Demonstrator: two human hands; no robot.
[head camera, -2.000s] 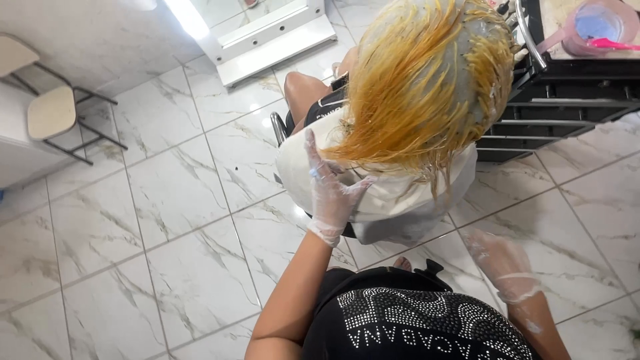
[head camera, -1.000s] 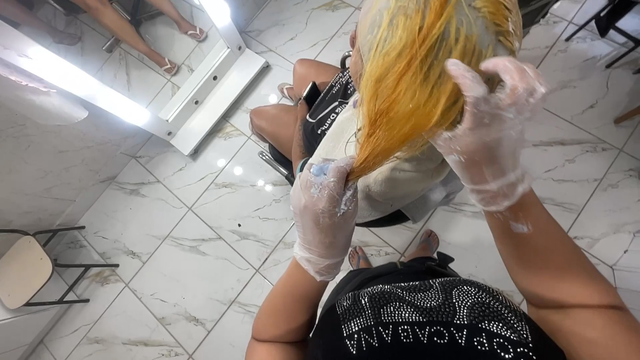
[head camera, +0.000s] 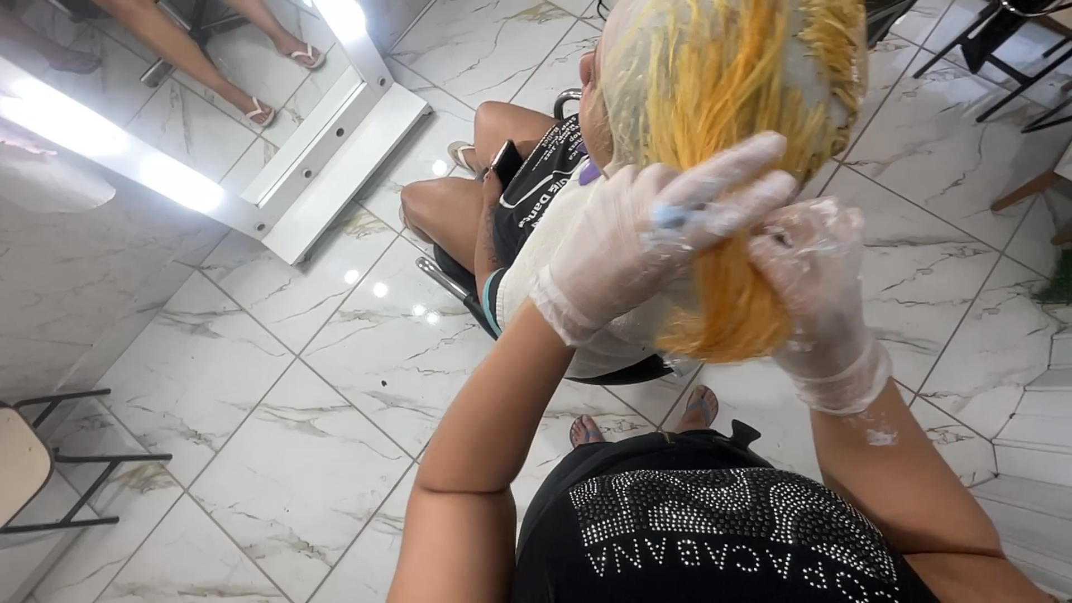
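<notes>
In the head view, a seated person's orange-yellow hair (head camera: 729, 100), coated in a pale, wet-looking substance, hangs down at the back of the head. My left hand (head camera: 662, 234), in a clear, smeared glove with a bluish patch, lies across the lower hair, two fingers extended; whether it grips strands is unclear. Curled against the right side of the same hair is my right hand (head camera: 816, 293), also gloved and smeared, its fingertips partly hidden. The loose hair ends (head camera: 729, 331) hang between my hands, over a white towel or cape (head camera: 544, 268) on the person's shoulders.
The person sits in a chair with a metal armrest (head camera: 452, 285) and holds a phone (head camera: 505, 159). A lit mirror frame (head camera: 335, 167) stands at upper left, a cream-seated chair (head camera: 21, 461) at lower left. Dark chair legs (head camera: 988, 75) are at upper right, white steps (head camera: 1038, 435) at right.
My left hand has moved up from the hair ends to lie across the lower hair. My right hand, earlier raised with fingers spread, is now lower and curled against the hair.
</notes>
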